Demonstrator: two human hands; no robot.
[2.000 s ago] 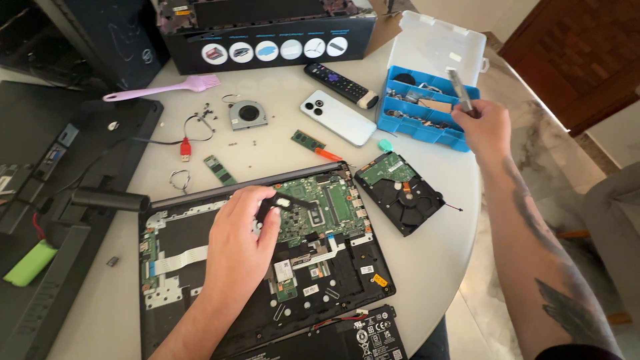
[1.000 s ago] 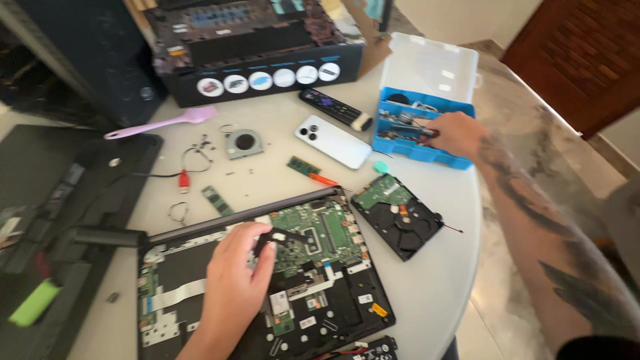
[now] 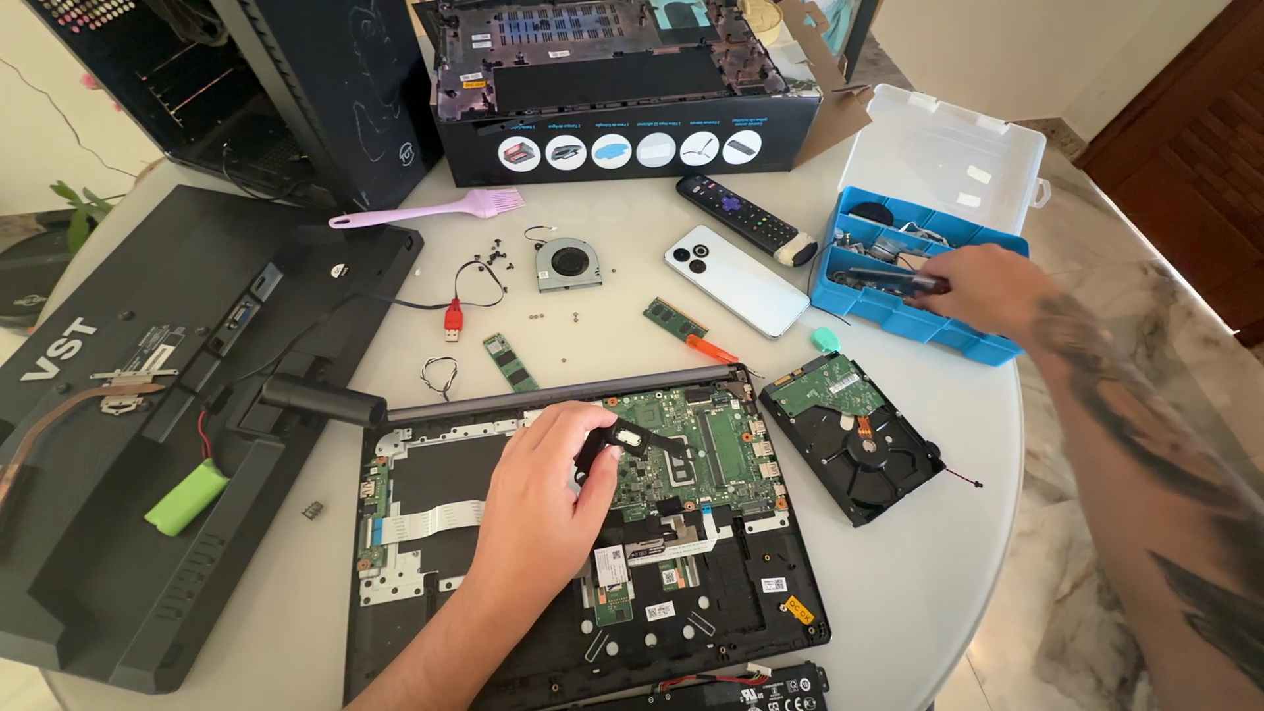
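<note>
My left hand [image 3: 553,484] holds a small black part [image 3: 632,439], perhaps a laptop speaker, between thumb and fingers over the green motherboard [image 3: 736,444] of an opened laptop base [image 3: 691,612]. My right hand [image 3: 987,286] is at the blue compartment organizer [image 3: 918,321], its fingers closed on a slim metal tool [image 3: 894,280] that lies over the front compartments; the tool's exact kind is unclear. Small metal parts fill the compartments, and the clear lid [image 3: 938,148] stands open behind. A hard drive [image 3: 859,444] lies right of the laptop base.
Around the laptop base lie a cooling fan [image 3: 569,265], a RAM stick [image 3: 674,318], an orange-handled screwdriver [image 3: 711,349], a white smartphone [image 3: 736,281], a remote control [image 3: 746,219], a pink silicone brush [image 3: 430,210] and loose screws. A monitor [image 3: 158,434] lies left; a black box [image 3: 632,148] stands behind.
My right hand has lowered from above the organizer to its compartments with the metal tool. My left hand stays over the motherboard with the black part.
</note>
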